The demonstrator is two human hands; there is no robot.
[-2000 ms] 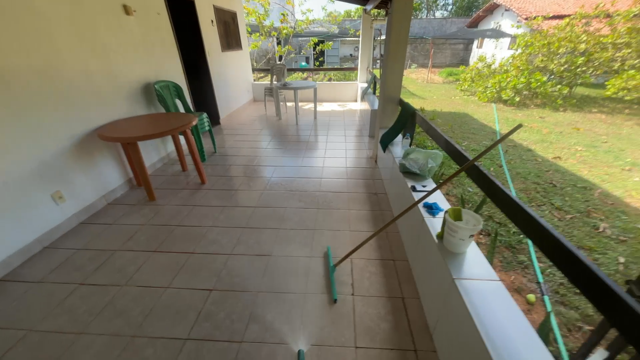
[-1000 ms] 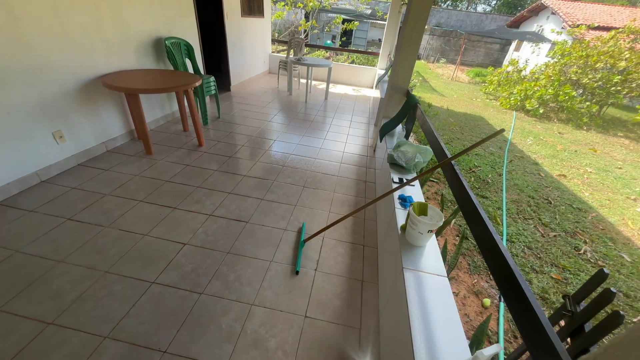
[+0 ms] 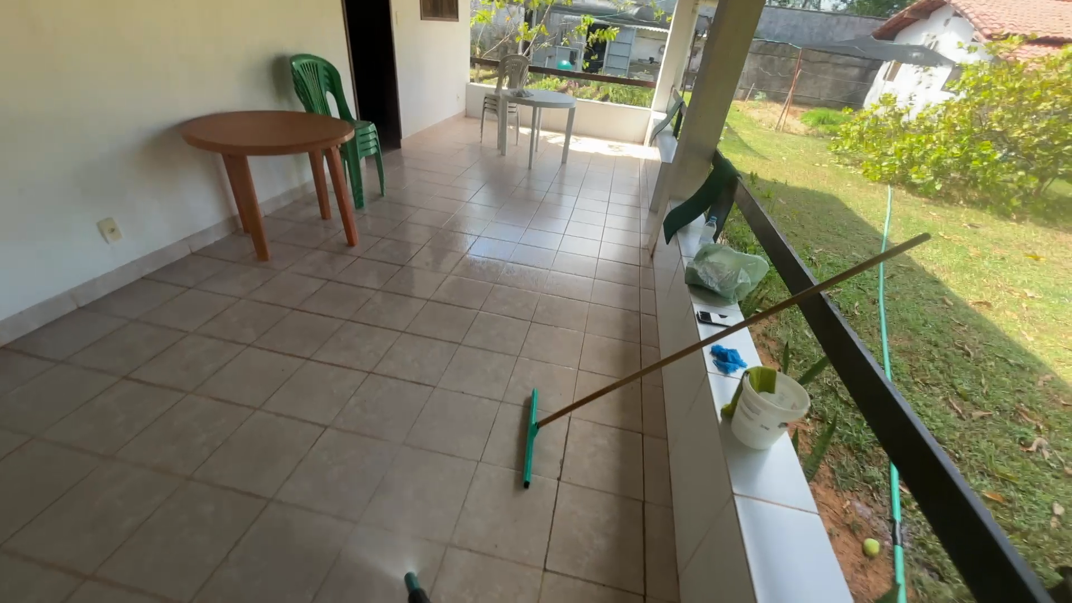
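Observation:
Neither of my hands shows in the head view. The tip of a green hose nozzle (image 3: 413, 584) pokes in at the bottom edge, with a faint spray of water at its mouth; whatever holds it is out of frame. Ahead on the tiled floor (image 3: 402, 368) lies the green head of a floor squeegee (image 3: 531, 440). Its long wooden handle (image 3: 695, 345) slants up to the right, across the white tiled ledge and the dark rail. Farther along, the floor tiles look wet and shiny.
On the ledge (image 3: 787, 540) stand a white bucket (image 3: 769, 414) with a yellow-green cloth, a blue cloth (image 3: 728, 359), a phone (image 3: 713, 318) and a plastic bag (image 3: 727, 272). A brown table (image 3: 268, 134) and stacked green chairs (image 3: 362, 138) stand left. A green garden hose (image 3: 889, 335) crosses the grass outside.
The hose nozzle tip shows at the bottom edge now, as it did two seconds ago, but not one second ago. The squeegee has stayed propped in place.

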